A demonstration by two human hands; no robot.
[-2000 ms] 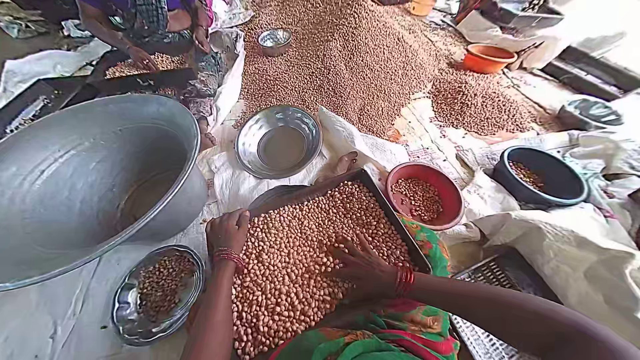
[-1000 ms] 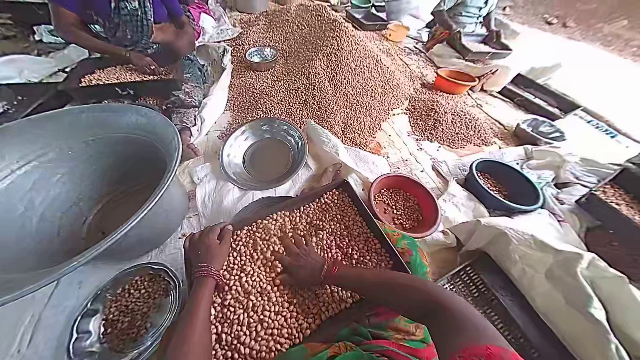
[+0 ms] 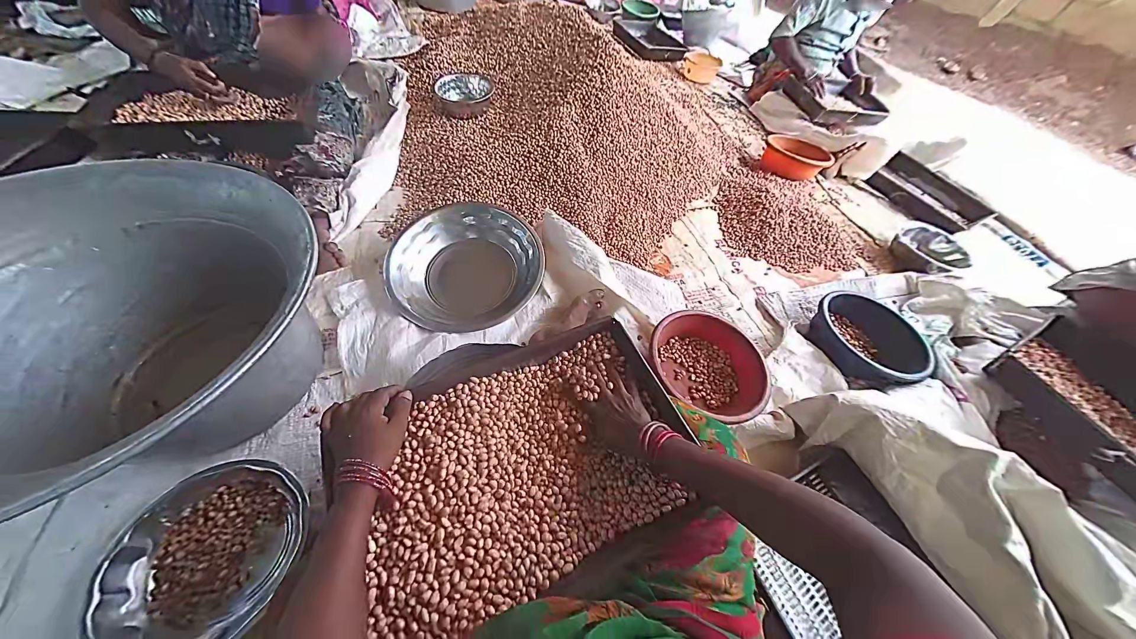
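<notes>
A dark rectangular tray full of light brown nuts rests at my lap, over a green and red cloth. My left hand grips the tray's left rim, its thumb at the nuts. My right hand lies on the nuts near the tray's right side, fingers spread and partly among them; whether it holds any is hidden. Just right of the tray stands a red bowl with some nuts. Beyond the tray is a shiny metal bowl with no nuts visible. At lower left, a metal dish holds darker nuts.
A big metal tub stands at left. A large heap of nuts lies ahead. At right are a dark blue bowl, a perforated tray and white sacking. People sit with trays at upper left and upper right.
My right hand has moved across the nuts toward the tray's far right side. My left hand stays at the left rim.
</notes>
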